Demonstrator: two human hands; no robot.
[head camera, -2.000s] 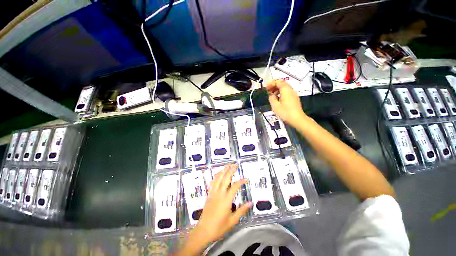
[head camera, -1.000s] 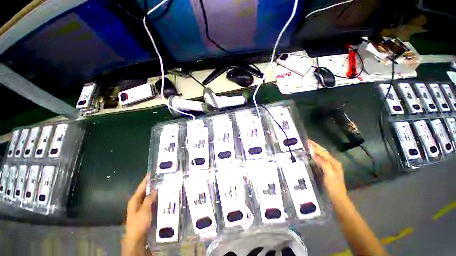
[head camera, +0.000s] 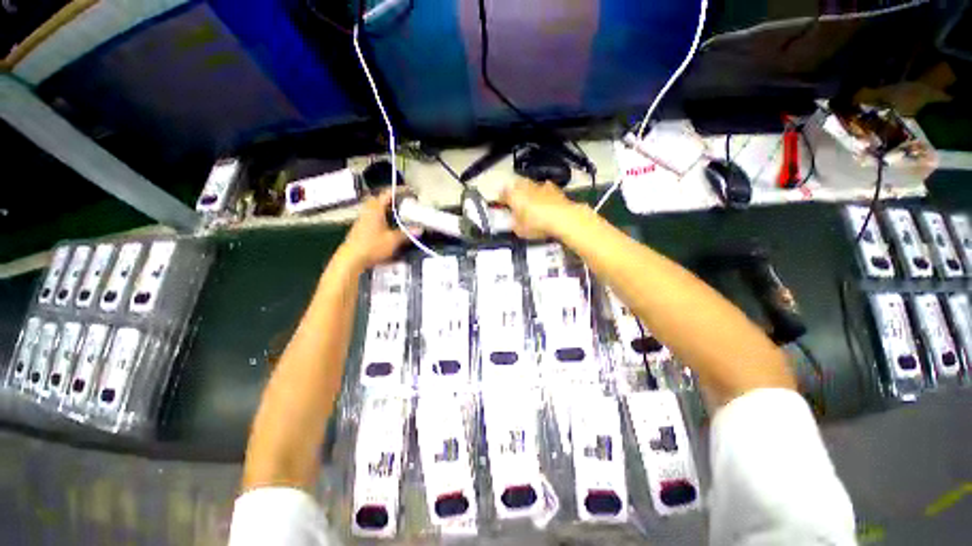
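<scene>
A clear blister tray (head camera: 337, 427) lies in front of me, with white electronic units (head camera: 515, 443) in rows. Tops of more units show behind its upper row; whether they lie in a second tray is unclear. My left hand (head camera: 375, 229) is beyond the tray's far left corner, at the left end of the white scanners (head camera: 432, 219). My right hand (head camera: 540, 210) is at their right end. Both hands are blurred and their grip is unclear. One white cable (head camera: 392, 139) runs down to the units' upper ends. Another (head camera: 677, 75) passes behind my right forearm.
More filled trays lie at the left (head camera: 176, 320) and right (head camera: 865, 309). A dark corded device (head camera: 775, 299) lies right of my forearm. The back ledge holds a loose unit (head camera: 322, 190), black mice (head camera: 729, 183), a red-handled tool (head camera: 789, 158) and an open box (head camera: 865, 149).
The tray of units has moved nearer to me and my hands have let go of its sides. Both hands have reached forward to the white scanners. The view has shifted slightly.
</scene>
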